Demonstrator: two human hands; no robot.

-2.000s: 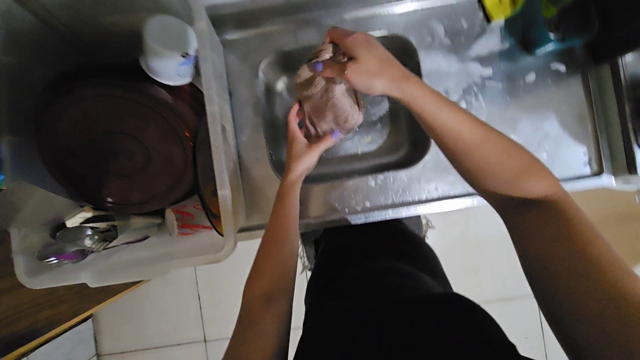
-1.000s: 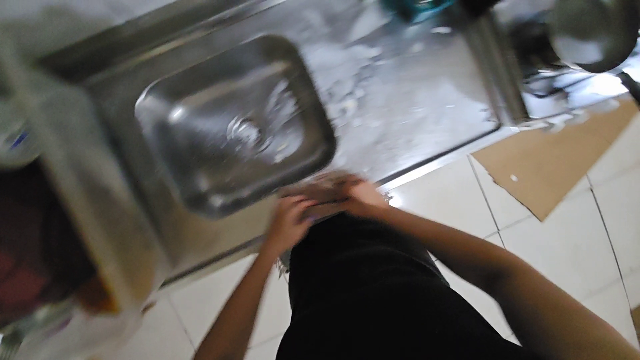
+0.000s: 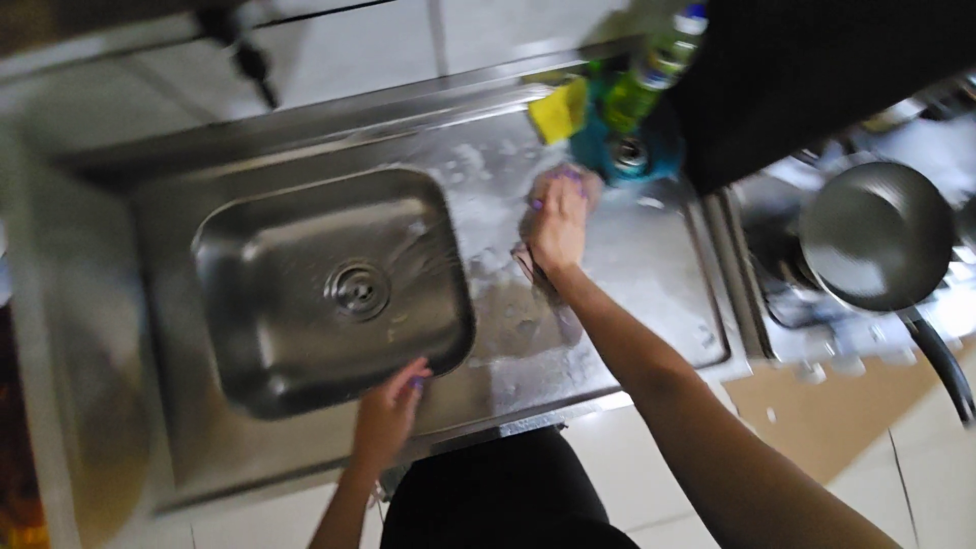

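Note:
My right hand (image 3: 560, 225) presses a wet, pinkish-brown cloth (image 3: 526, 263) flat on the steel drainboard (image 3: 633, 267), right of the sink basin. Part of the cloth shows past my fingertips and beside my wrist. White suds or water marks lie on the steel around it. My left hand (image 3: 389, 412) holds nothing, its fingers apart, over the front rim of the stainless steel sink basin (image 3: 290, 320). The basin has a round drain (image 3: 358, 290) in its floor.
Behind my right hand stand a yellow sponge or cloth (image 3: 560, 110), a teal holder (image 3: 663, 149) and a green bottle (image 3: 633, 95). A frying pan (image 3: 877, 236) sits on the stove at right, its handle jutting forward. A dark tap (image 3: 252, 65) is at the back left. A plastic bin's wall (image 3: 46, 343) borders the left.
The cloth, held in both hands over the basin and then at the counter's front edge, is now under my right hand on the drainboard. My left hand has let go. The view has shifted.

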